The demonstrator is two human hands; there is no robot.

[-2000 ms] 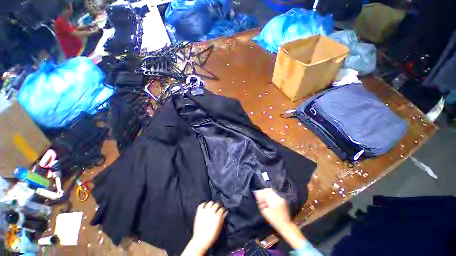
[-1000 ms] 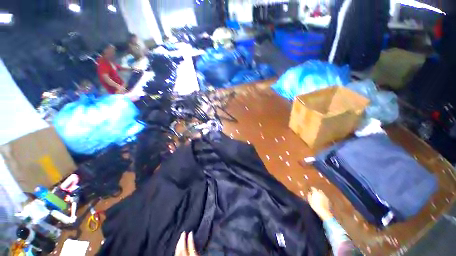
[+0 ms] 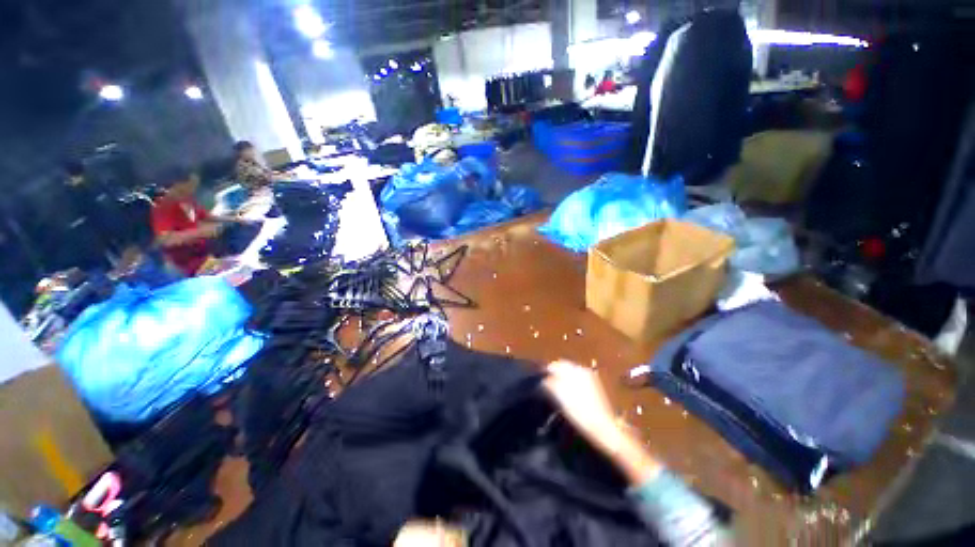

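A black suit jacket (image 3: 353, 449) lies on the brown tabletop (image 3: 513, 278) in front of me, its collar end pointing away from me. Its front is rumpled and partly folded over, and the cloth is blurred. My right hand (image 3: 581, 395) is at the jacket's upper right edge, fingers on or around the cloth; the fingertips are blurred. My left hand (image 3: 430, 533) is at the bottom edge of the picture, mostly cut off, over the lower part of the jacket.
Tangled black hangers (image 3: 433, 280) lie beyond the collar. An open cardboard carton (image 3: 654, 280) and folded grey-blue garments (image 3: 791, 374) are on the right. Blue plastic bags (image 3: 160, 342) lie at left and behind. A person in red (image 3: 182, 230) is at the far left.
My right hand has moved from the tabletop beside the jacket up to its upper right edge. The jacket's front is now more bunched. The view has shifted, showing more of the room.
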